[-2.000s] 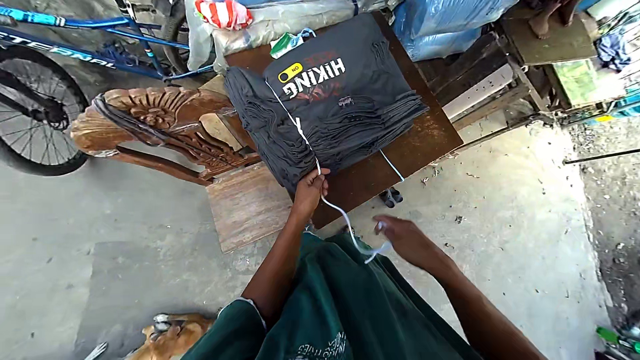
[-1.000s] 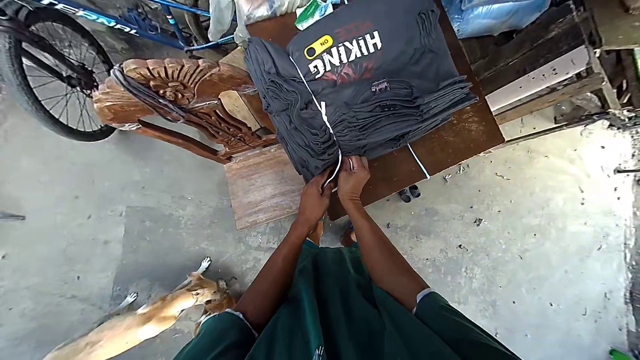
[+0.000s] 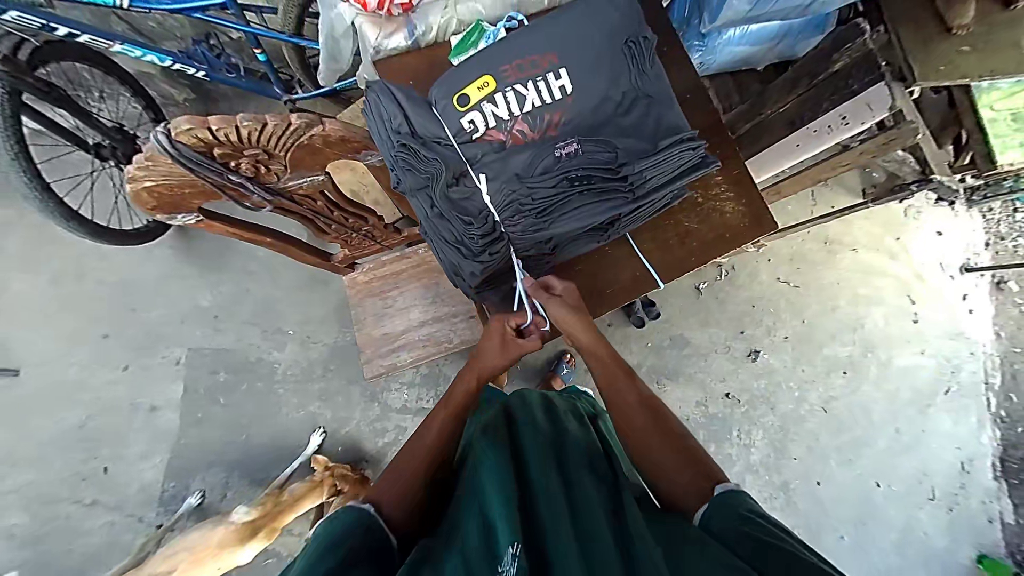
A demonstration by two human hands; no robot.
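A thick stack of dark grey printed shirts lies on a brown wooden table. White cord runs over the left part of the stack, with a knot on top, and forms loops at the near edge. My left hand grips the cord's lower loop between curled fingers. Just above and to the right, my right hand pinches the cord beside the shirts. Another piece of pale cord hangs over the table's near edge, apart from both hands.
A carved wooden chair stands left of the table, its seat beside the stack. Behind it is a blue bicycle. A tan dog lies on the concrete floor at lower left. Plastic-wrapped bundles sit beyond the table.
Two seconds ago my right hand was off to the right with the loose cord; it came in to my left hand. Both have since drawn slightly apart, and loops of cord now show between them.
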